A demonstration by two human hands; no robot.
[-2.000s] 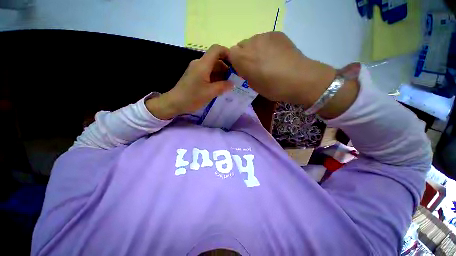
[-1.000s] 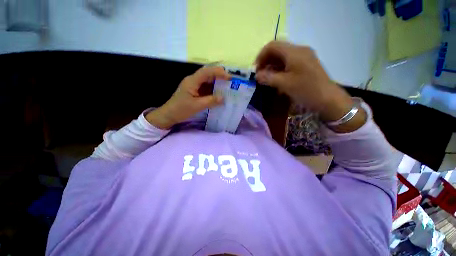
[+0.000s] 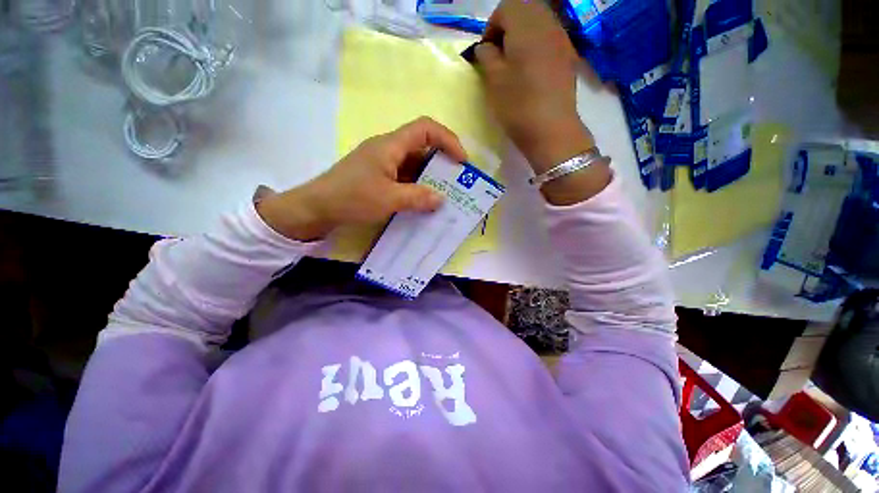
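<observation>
My left hand (image 3: 371, 183) holds a slim white and blue retail box (image 3: 429, 231) by its upper end, tilted, above the table edge in front of my chest. The box's end nearest my fingers looks closed. My right hand (image 3: 530, 82), with a silver bracelet, is away from the box at the top centre. A small dark object (image 3: 469, 52) shows at its fingertips; what it is cannot be told. A yellow sheet (image 3: 386, 87) lies under and behind my hands.
Coiled white cables (image 3: 169, 67) lie at the upper left near clear plastic. Blue and white flat cartons (image 3: 723, 87) are piled at the upper right, over another yellow sheet (image 3: 699, 217). More cartons (image 3: 819, 212) lie far right. Red stools (image 3: 708, 414) stand below right.
My right hand has moved from the box up to the top centre. My left hand keeps the box, now tilted and showing its printed face. The view takes in more of the table.
</observation>
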